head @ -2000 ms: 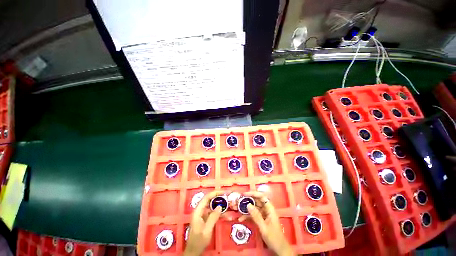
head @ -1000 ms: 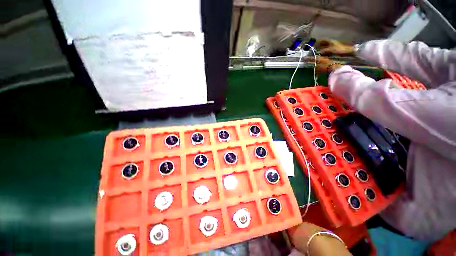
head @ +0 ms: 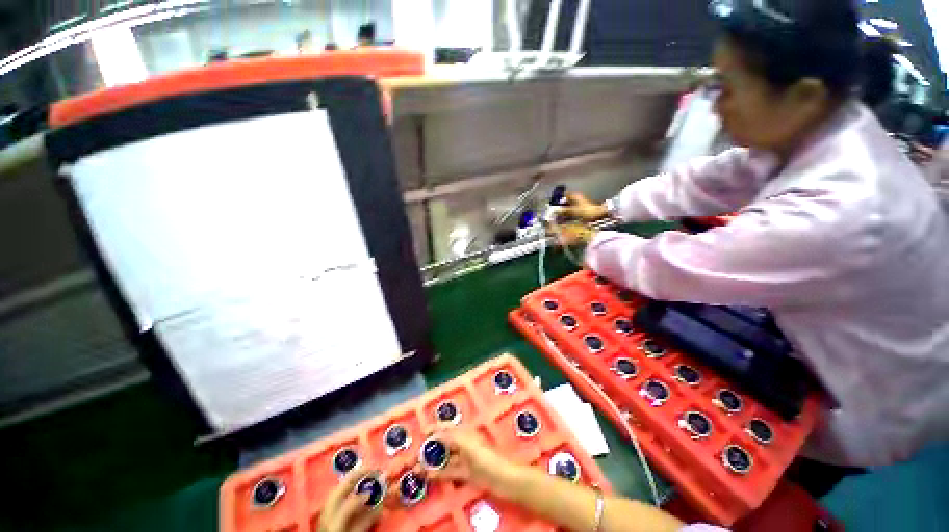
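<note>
The orange-red compartment tray [head: 245, 516] is in front of me, cut off by the lower edge, with round black-faced units in its back pockets. My left hand [head: 349, 507] is at the tray, with fingers on a watch unit [head: 369, 490]. My right hand [head: 466, 459] is over the tray's middle and holds another watch unit [head: 434, 452] between its fingers. A further unit [head: 413, 486] shows between my hands, seemingly in its pocket. A pale unit [head: 485, 515] lies near the lower edge. My hands hide some pockets.
A black document stand [head: 387, 223] with white sheets [head: 260, 270] is behind the tray. A white slip [head: 574, 418] lies to its right. Stacked trays [head: 718, 494], a white cable [head: 624, 426] and black cases [head: 718, 348] are at right. A person in pink [head: 812, 260] reaches to the plugs.
The view has tilted up and swung right, so the tray sits lower. My hands are back over the tray, a unit at each. More of the person at right shows, arms still at the plugs.
</note>
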